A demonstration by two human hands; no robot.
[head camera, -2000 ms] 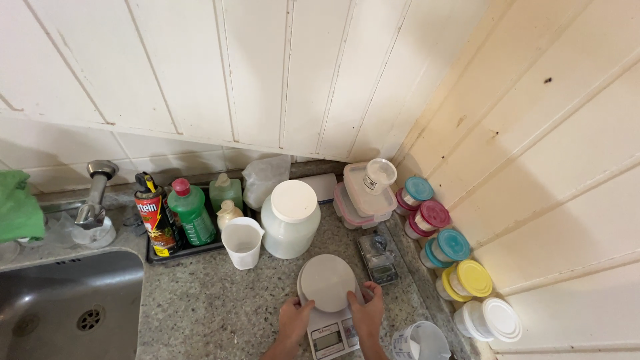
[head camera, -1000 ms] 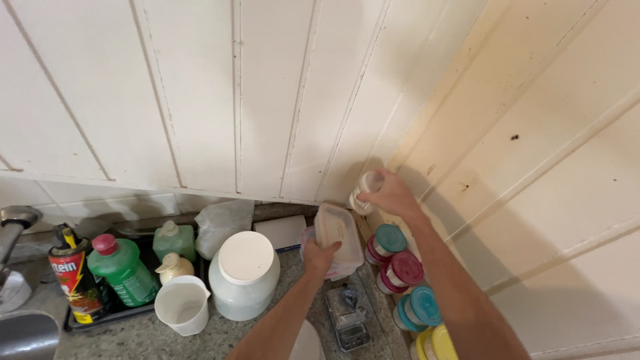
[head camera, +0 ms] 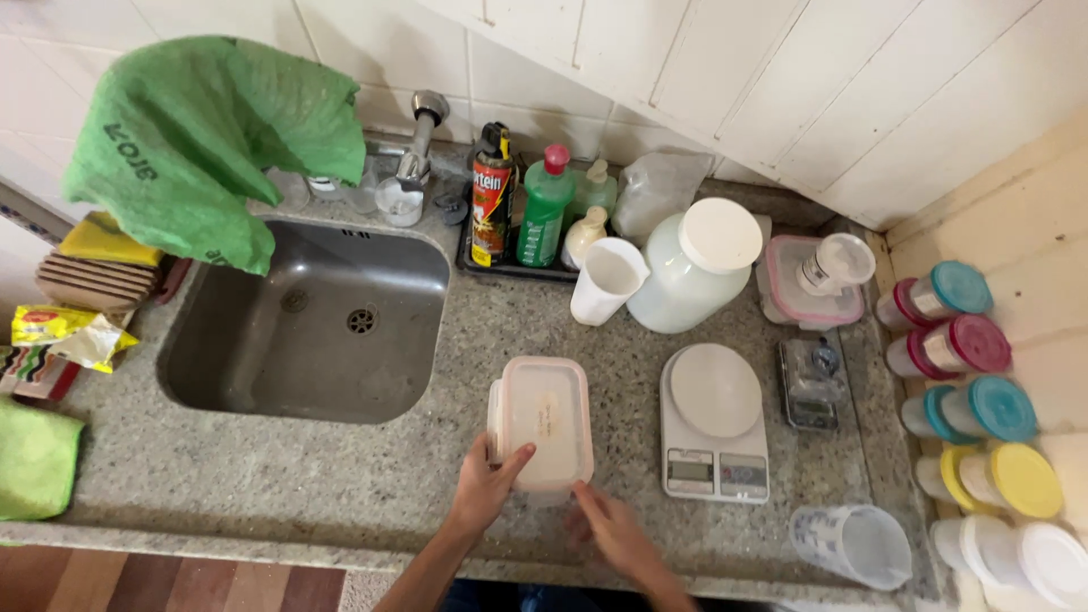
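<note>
A rectangular lidded plastic container (head camera: 548, 416) with a pale pink rim sits low over the granite counter, left of the white kitchen scale (head camera: 716, 416). My left hand (head camera: 489, 484) grips its lower left side, thumb on the lid. At its lower right corner is my right hand (head camera: 616, 531), partly blurred, index fingertip at the rim; whether it holds anything cannot be told. A small clear cup (head camera: 837, 263) lies tilted on another pink-rimmed container (head camera: 810, 302) at the back right. A small digital scale (head camera: 809, 399) is beside the kitchen scale.
A steel sink (head camera: 310, 340) is at left, a green cloth (head camera: 212, 136) hanging above it. Behind stand a white jug (head camera: 605, 280), a large white-lidded jar (head camera: 701, 263) and a tray (head camera: 527, 270) of bottles. A measuring cup (head camera: 850, 544) and colour-lidded jars (head camera: 969, 340) are at right.
The container under my left hand has come from the back right stack to the front of the counter. My right hand has let go of the small cup. The view has swung left and down.
</note>
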